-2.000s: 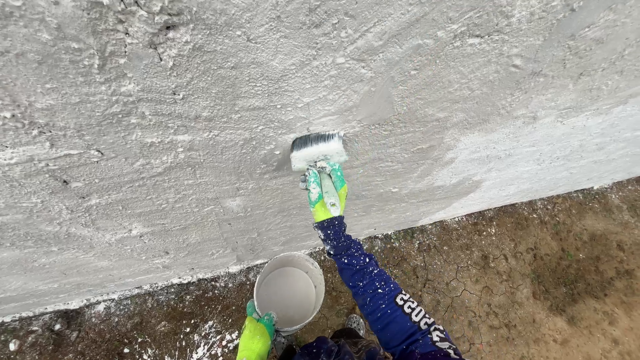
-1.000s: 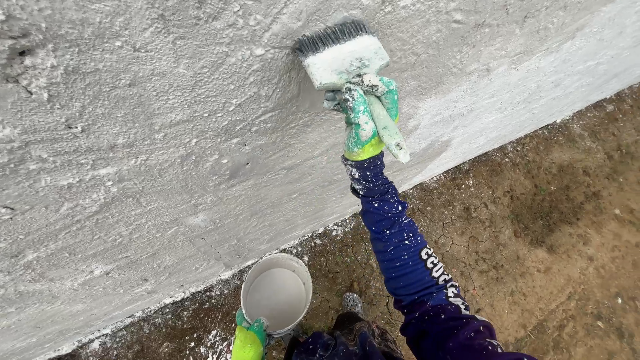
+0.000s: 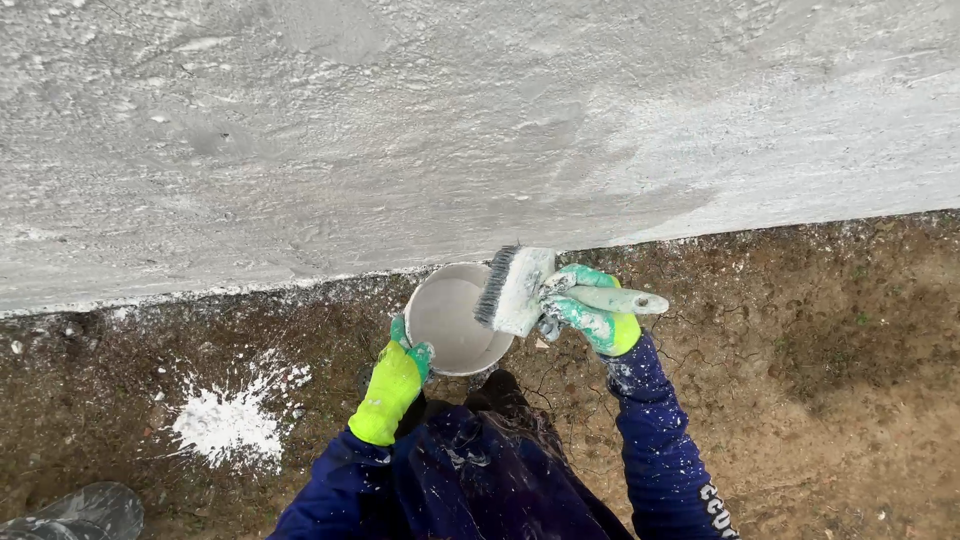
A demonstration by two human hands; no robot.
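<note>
My right hand (image 3: 589, 307), in a green and yellow glove smeared with white, grips a wide paintbrush (image 3: 525, 291) by its base, the pale handle pointing right. The brush's dark bristles hang over the right side of a round bucket (image 3: 414, 330) that holds whitish-grey liquid. My left hand (image 3: 397, 379), gloved likewise, holds the bucket's left rim. Beyond the bucket rises a rough wall (image 3: 375, 150), greyish at the left and middle and whiter at the right.
Brown cracked soil (image 3: 750, 420) runs along the wall's foot. A white paint splatter (image 3: 232, 420) lies on the ground at left. A clear plastic-like object (image 3: 82, 514) is at the bottom left corner. My shoes are partly hidden below the bucket.
My right hand has brought the brush down from the wall to the bucket. The bristles pointed up the wall before and now point left. My left hand still holds the bucket.
</note>
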